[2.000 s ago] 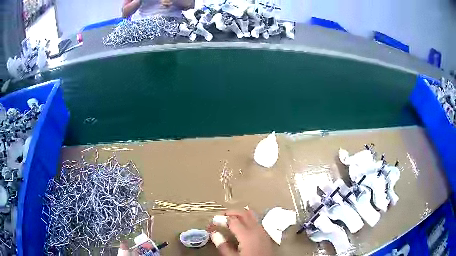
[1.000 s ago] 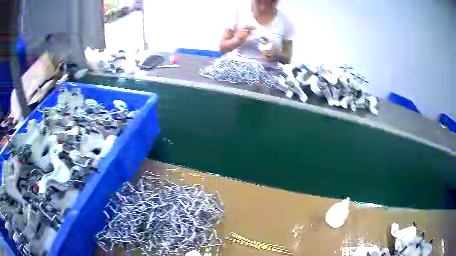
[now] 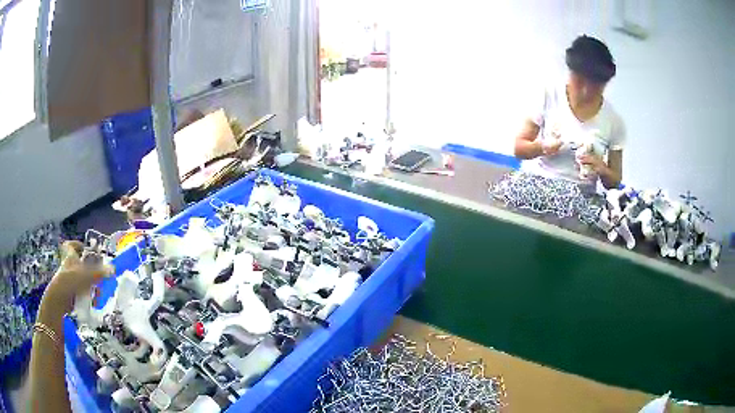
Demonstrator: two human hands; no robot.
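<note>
My left hand is at the far left, over the left rim of a blue plastic crate. Its fingers reach over white moulded parts, and blur hides whether it grips one. The crate is filled with a mixed heap of these white and grey parts with dark pin-like ends and some red spots. A tangled heap of bent metal wires lies on the brown board to the right of the crate. My right hand is out of the picture.
A green conveyor belt runs beyond the board. A person sits across it behind another wire heap and white parts. Cardboard is stacked behind the crate. A white pointed tip shows at the bottom right.
The view has swung left, bringing the left crate to the middle. My left hand has moved from the board to the crate's left side. My right hand has gone out of the picture.
</note>
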